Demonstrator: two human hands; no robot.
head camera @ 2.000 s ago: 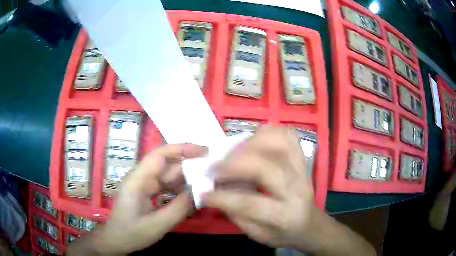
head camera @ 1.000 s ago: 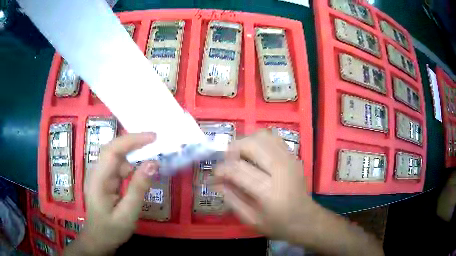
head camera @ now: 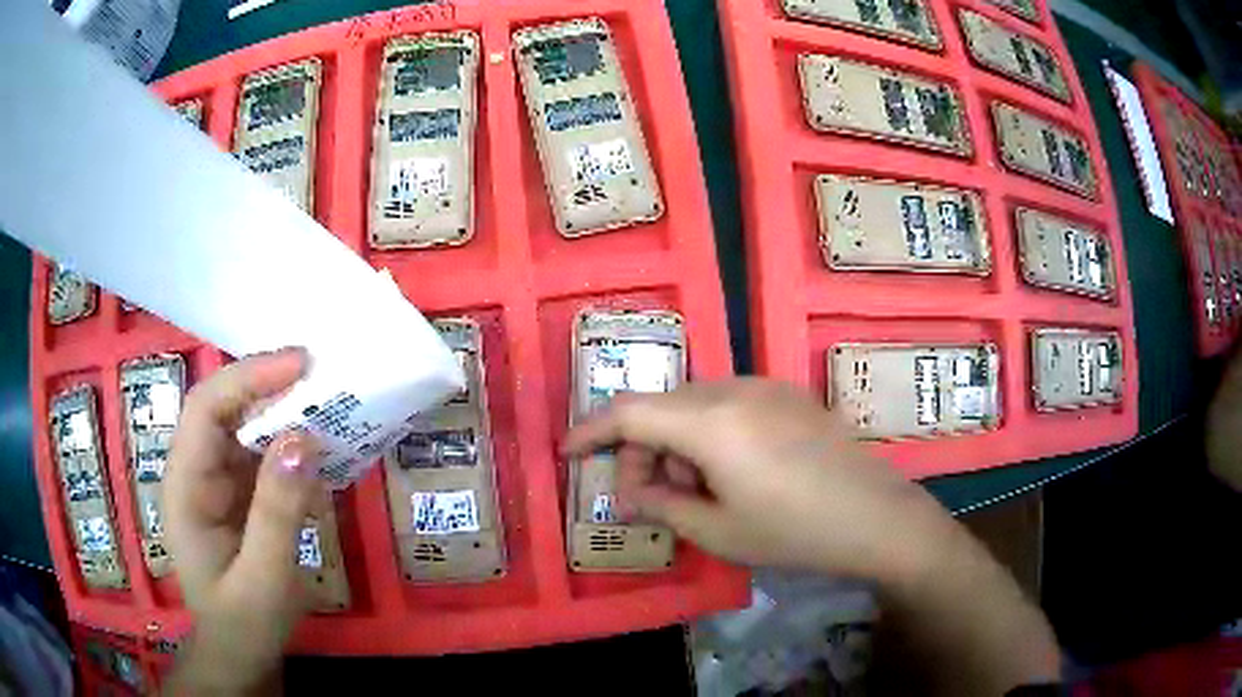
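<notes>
My left hand (head camera: 239,497) pinches the folded end of a long white label strip (head camera: 239,252). Small black print shows on the folded part. The strip runs up and out at the upper left. My right hand (head camera: 763,470) is over a gold-tan phone (head camera: 624,547) with an open back, in the front right pocket of the red tray (head camera: 529,282). Its index fingertip is over the middle of the phone. The other fingers are curled, and whether they hold a small label cannot be seen. Other open-backed phones lie in the tray pockets, some partly covered by the strip.
A second red tray of phones (head camera: 763,218) stands to the right, with another red tray (head camera: 1182,204) beyond it. A white strip (head camera: 1139,143) lies between those two. A roll (head camera: 136,30) shows at the top left. Shiny clear plastic (head camera: 776,637) lies below the tray edge.
My left hand and the strip have moved left in view. My right hand has parted from the strip and is over the front right phone. The view has shifted, with trays further left.
</notes>
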